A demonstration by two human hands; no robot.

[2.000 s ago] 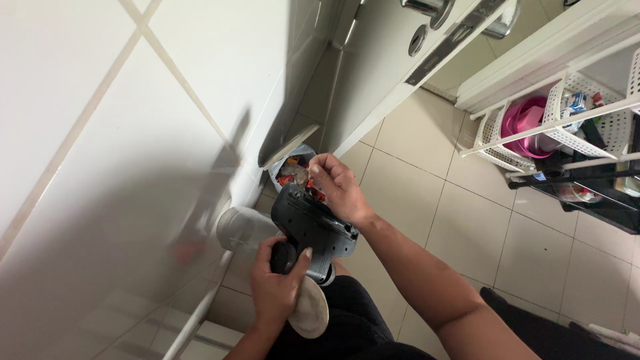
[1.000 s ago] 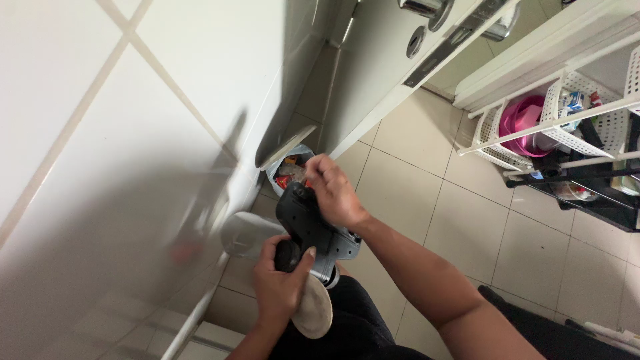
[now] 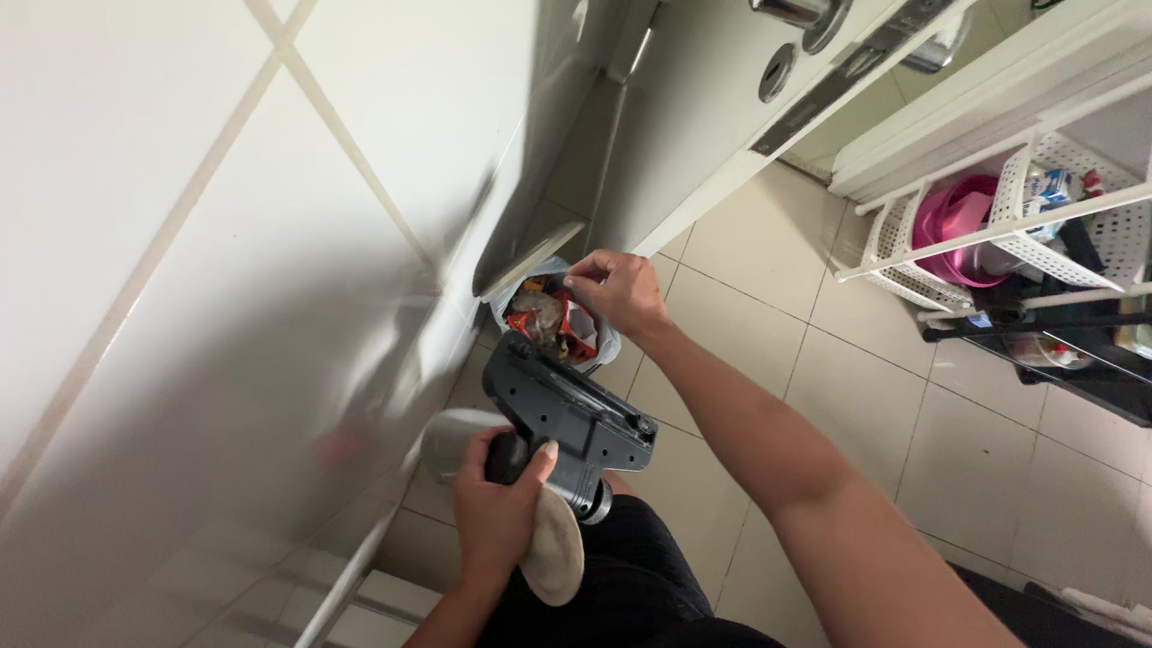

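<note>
A dark grey plastic vacuum floor head [image 3: 576, 414] is held at its underside by my left hand [image 3: 504, 490], thumb on its face and fingers by a round black part. My right hand [image 3: 621, 288] is over the rim of a lined trash bin [image 3: 605, 353], thumb and fingertips pinched together; whether anything small is between them I cannot tell. Wrappers and a grey clump of dust [image 3: 538, 315] lie in the bin. An oval beige lid or pad [image 3: 553, 549] is beneath my left wrist. A translucent container [image 3: 454, 441] stands behind my left hand.
The bin's raised lid [image 3: 531, 261] leans toward the white tiled wall [image 3: 225, 270]. A white door [image 3: 693, 135] with a metal handle stands beyond the bin. At right, a white rack [image 3: 990, 229] holds perforated baskets and a pink tub [image 3: 958, 225]. Beige tiles [image 3: 864, 360] cover the floor.
My right hand has moved off the floor head to the bin's far side. The floor head has shifted lower, showing more of the bin's contents. My left hand still holds it.
</note>
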